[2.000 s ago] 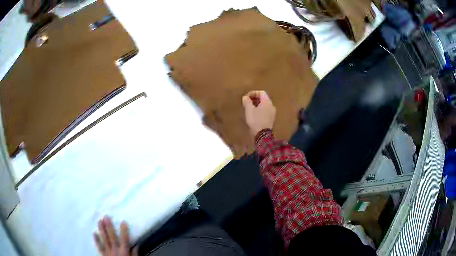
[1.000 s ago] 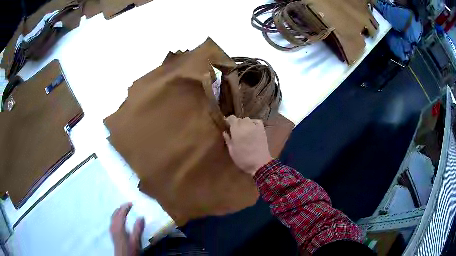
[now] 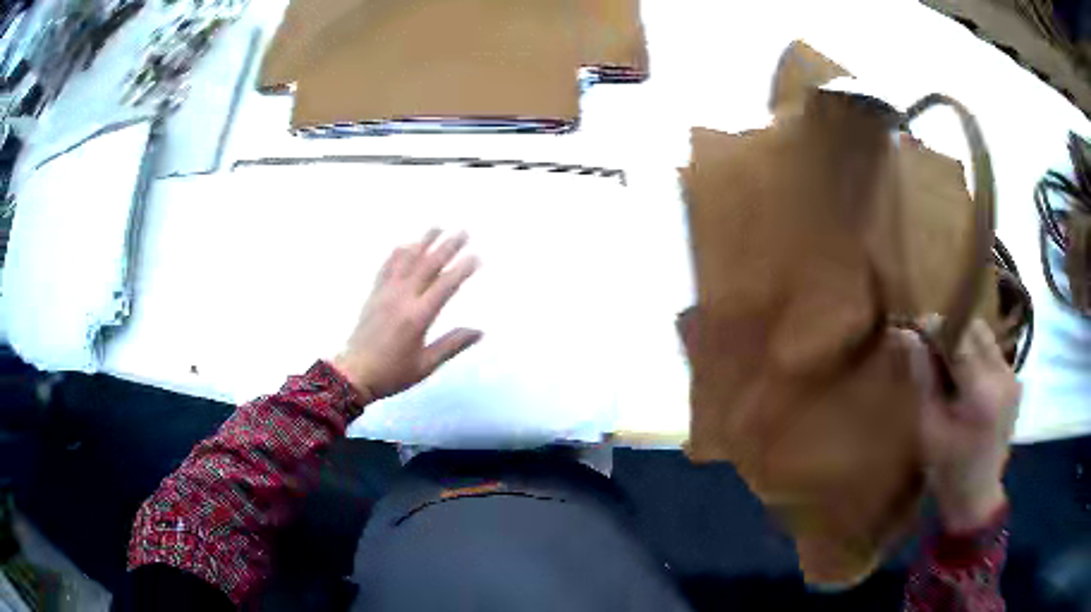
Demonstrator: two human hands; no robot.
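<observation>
My right hand [image 3: 971, 401] is at the right, blurred, closed on a brown outer panel [image 3: 826, 323] with an arched handle. The panel hangs folded and lifted over the outer panel stack [image 3: 724, 227], its lower end past the table's near edge. My left hand [image 3: 413, 313] has its fingers spread over a white backing panel [image 3: 526, 287] in front of me; whether it touches the panel cannot be told. A thin dark brown strip [image 3: 419, 161] runs along the panel's far edge.
The finished panel stack [image 3: 443, 66] lies behind the white panel. A white backing stack [image 3: 78, 245] is at the left, with a grey board [image 3: 209, 120] and blurred glittering fittings [image 3: 180, 48] beyond. More brown handles [image 3: 1065, 215] lie at the far right.
The view has turned left. My right hand took hold of a brown panel and lifted it off the stack. My left hand has moved over the white panel.
</observation>
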